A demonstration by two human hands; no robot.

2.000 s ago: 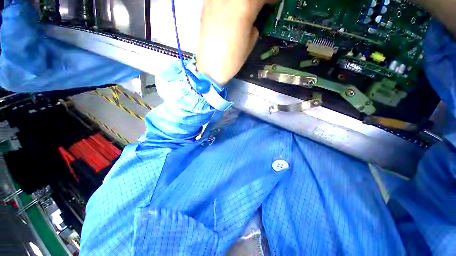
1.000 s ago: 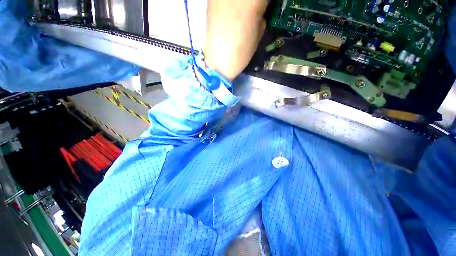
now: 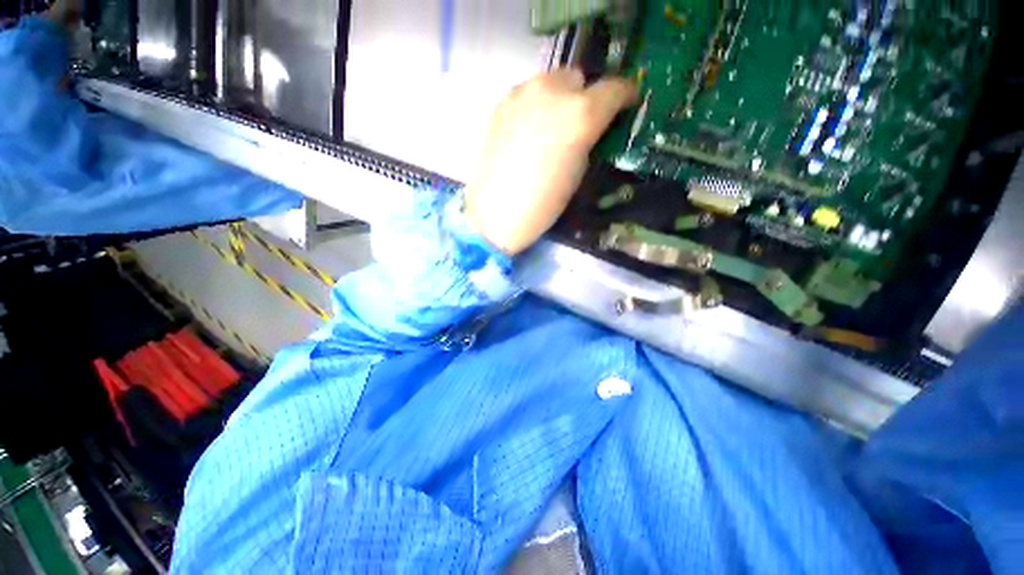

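A green circuit board (image 3: 764,124) lies in a black carrier (image 3: 584,219) at the upper right. The board bears blue-white parts, a yellow component (image 3: 825,217) and a pale connector (image 3: 719,193). Pale green clamps (image 3: 747,271) are on the carrier's near side. My left hand (image 3: 539,152) is over the carrier's left side, its fingertips at the board's left edge. It is blurred, and I cannot tell if it holds anything. My right hand is out of view; only a blue sleeve shows at the lower right.
A conveyor rail with chain (image 3: 253,140) runs across in front of me. Another person's blue sleeve (image 3: 135,169) rests along it at the left. Shiny metal plates (image 3: 286,62) lie behind the rail. Red items (image 3: 174,376) are below at the left. A pale green piece (image 3: 567,11) shows at the top edge.
The board and carrier appear lower in view, showing more of the board. My left hand's fingers now show at the board's left edge. The skin seen at the upper right two seconds ago is out of view.
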